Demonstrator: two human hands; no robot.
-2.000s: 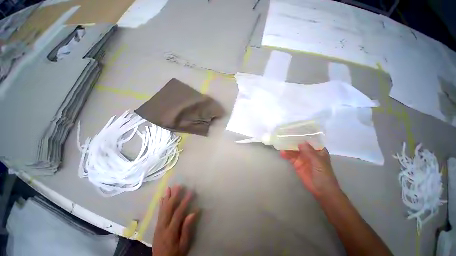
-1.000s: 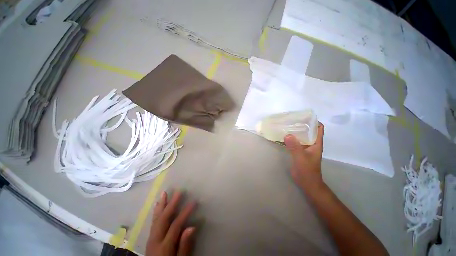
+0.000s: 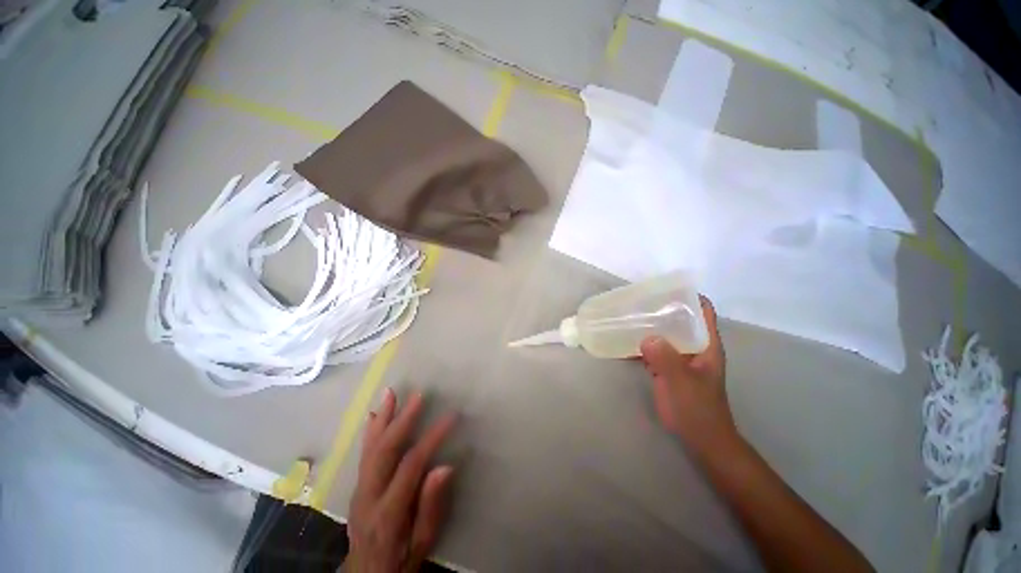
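Observation:
My right hand (image 3: 689, 375) holds the translucent cream-yellow glue bottle (image 3: 638, 318) by its base. The bottle lies roughly level, its thin nozzle pointing left over the table. My left hand (image 3: 400, 481) rests palm down near the front table edge, fingers apart and empty. The white fabric panel (image 3: 745, 213), with two straps at its far side, lies flat beyond the bottle. The bottle overlaps its near edge. The white tape hank (image 3: 280, 302) lies in a ring at the left. The brown cloth (image 3: 420, 174) touches the hank's far right side.
A stack of grey panels (image 3: 84, 146) stands at the far left. A tangle of short tape pieces (image 3: 963, 414) lies at the right. Large white sheets (image 3: 829, 50) lie at the far side. Yellow tape lines (image 3: 358, 425) mark the table. White sheets (image 3: 101, 492) show below the left edge.
The bottle in my right hand has moved back from the panel, and its nozzle now shows over the table. My left hand stays near the front edge. The view has shifted.

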